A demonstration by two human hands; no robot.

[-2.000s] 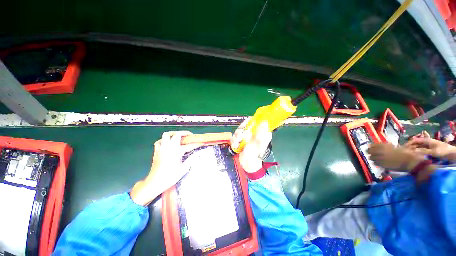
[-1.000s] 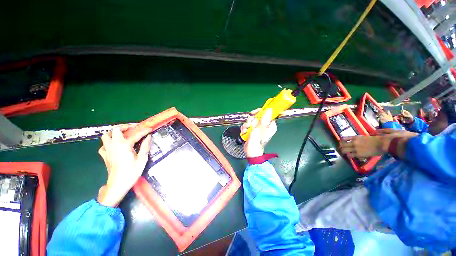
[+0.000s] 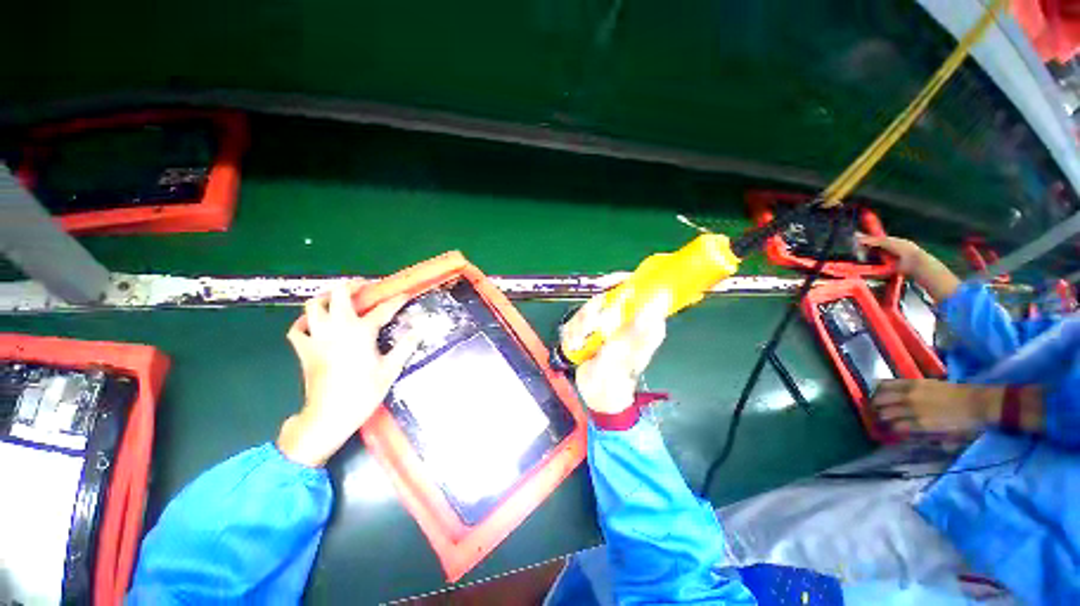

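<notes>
An opened tablet (image 3: 476,408) with a large bright white battery lies in a red-orange holding frame (image 3: 409,491) on the bench, turned at an angle. My left hand (image 3: 344,373) holds the frame's upper left edge, thumb reaching over the tablet's circuit end. My right hand (image 3: 618,353) grips the yellow electric screwdriver (image 3: 675,281). Its tip points down left at the frame's right edge; whether it touches cannot be told. The round dark dish is mostly hidden behind my right hand and the tool.
Another framed tablet (image 3: 47,408) lies at the left. The belt beyond the white rail (image 3: 237,290) carries framed tablets (image 3: 130,178). At right, a co-worker's hands (image 3: 936,408) touch framed tablets. A black cable (image 3: 758,373) hangs to the bench near a dark thin tool (image 3: 788,379).
The framed tablet has turned from upright to slanted since the earliest frame. My right hand has moved the screwdriver from over the dish to the frame's right edge. A co-worker's hand now reaches to the belt.
</notes>
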